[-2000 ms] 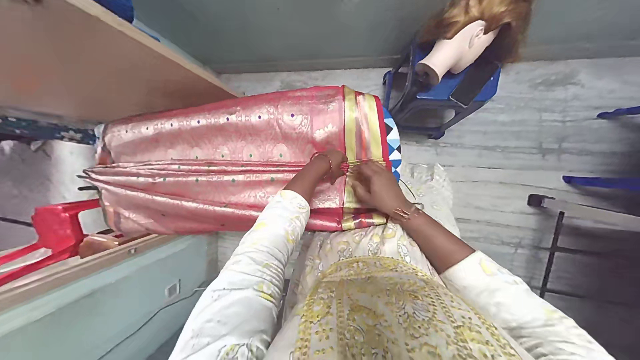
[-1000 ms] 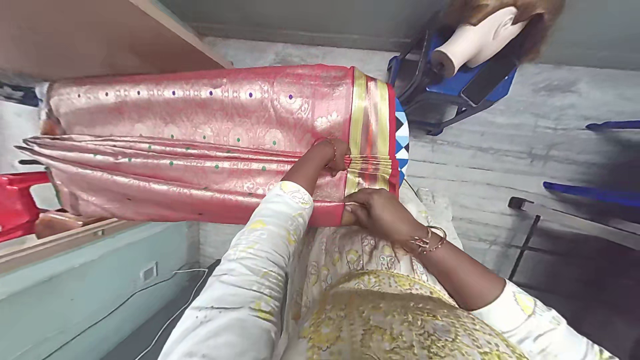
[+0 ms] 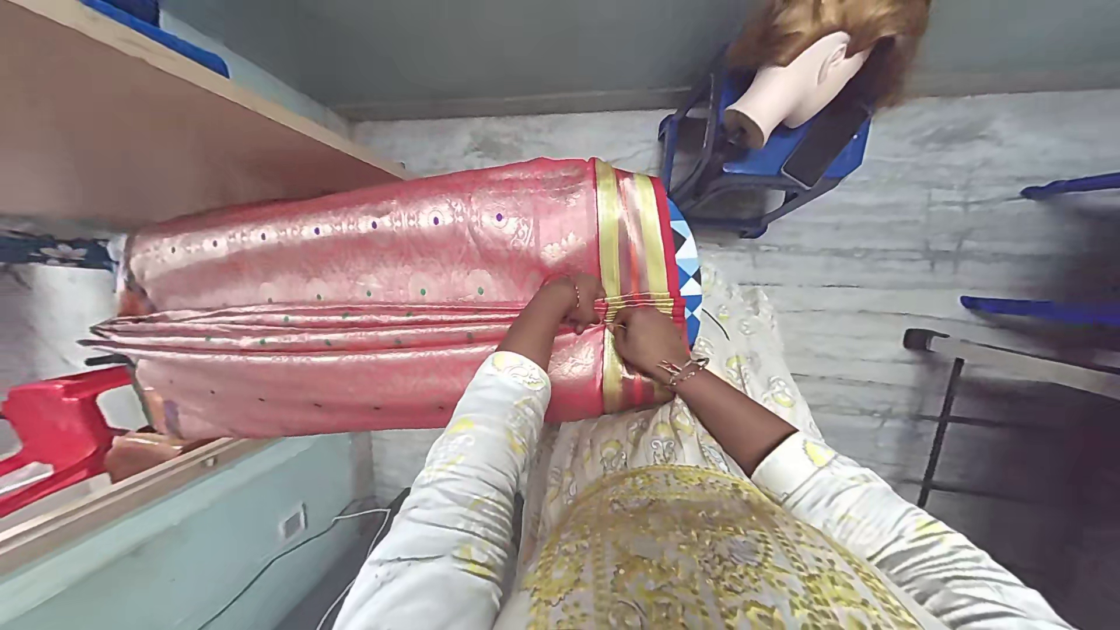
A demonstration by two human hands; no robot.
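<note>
A pink silk sari [image 3: 367, 254] with gold patterning and a yellow-striped border is spread over a board, whose blue, black and white triangle-patterned cover [image 3: 685, 262] shows at the right end. Narrow gathered pleats run lengthwise along the middle of the cloth. My left hand [image 3: 573, 300] is at the pleats just left of the border, its fingers curled on the fabric. With bent fingers, my right hand [image 3: 646, 339] pinches the pleated border close beside it. The fingertips are partly hidden.
A mannequin head [image 3: 796, 87] with brown hair and a dark phone [image 3: 827, 147] rest on a blue chair [image 3: 761, 162] at upper right. A red plastic chair [image 3: 66, 420] stands at far left. A cable [image 3: 271, 560] runs along the lower left wall.
My right hand has moved from the cloth's near edge up to the pleated border, close to my left hand. The view has shifted.
</note>
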